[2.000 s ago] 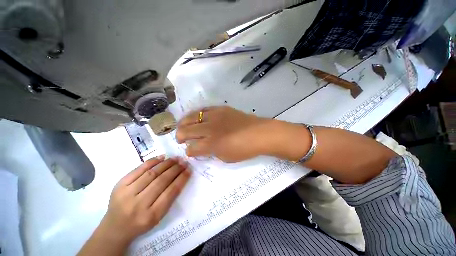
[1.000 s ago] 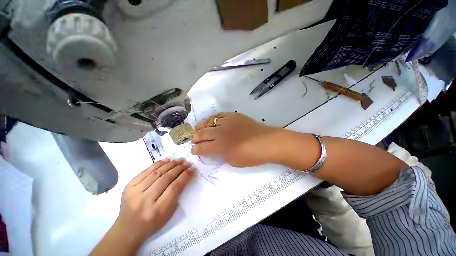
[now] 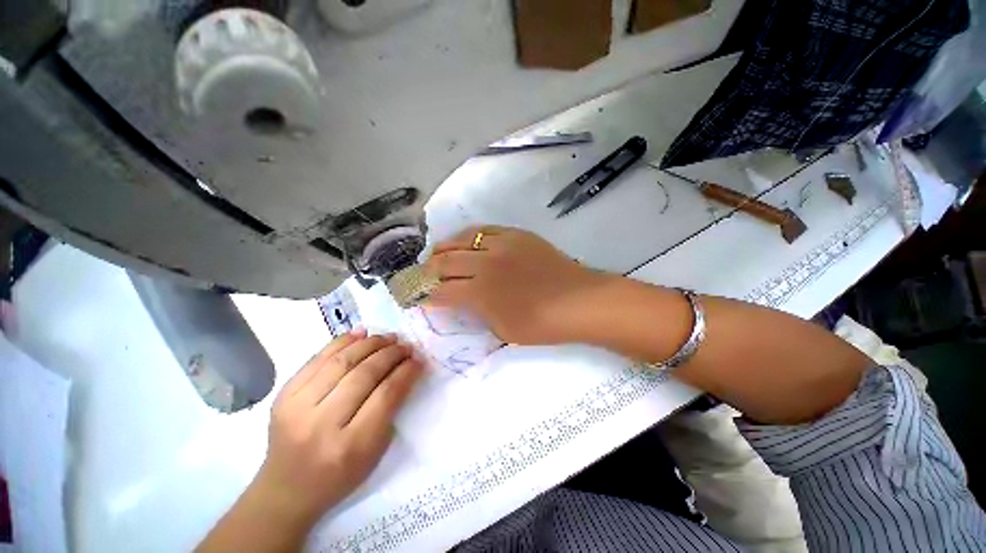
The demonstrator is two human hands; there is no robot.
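Observation:
A thin white cut piece (image 3: 460,348) with faint drawn lines lies on the white table in front of the needle area. My left hand (image 3: 344,416) lies flat, fingertips at the piece's left side near the needle plate (image 3: 340,312). My right hand (image 3: 508,283), with a ring and a bracelet, rests on the piece, its fingertips beside the yellowish-tan block (image 3: 414,285). Neither hand visibly grips anything; the fingertips of my right hand are partly hidden. The sewing machine head (image 3: 357,119) hides the needle point.
Black thread snips (image 3: 598,176), a thin metal tool (image 3: 537,142) and a brown-handled tool (image 3: 754,207) lie behind my right arm. Dark plaid cloth (image 3: 827,81) hangs at the upper right. Printed ruler tape (image 3: 562,425) runs along the front edge. White material (image 3: 32,432) is at far left.
The view has shifted, showing more of the machine head. My right hand has moved slightly up and away from my left hand, so more of the drawn lines show between them.

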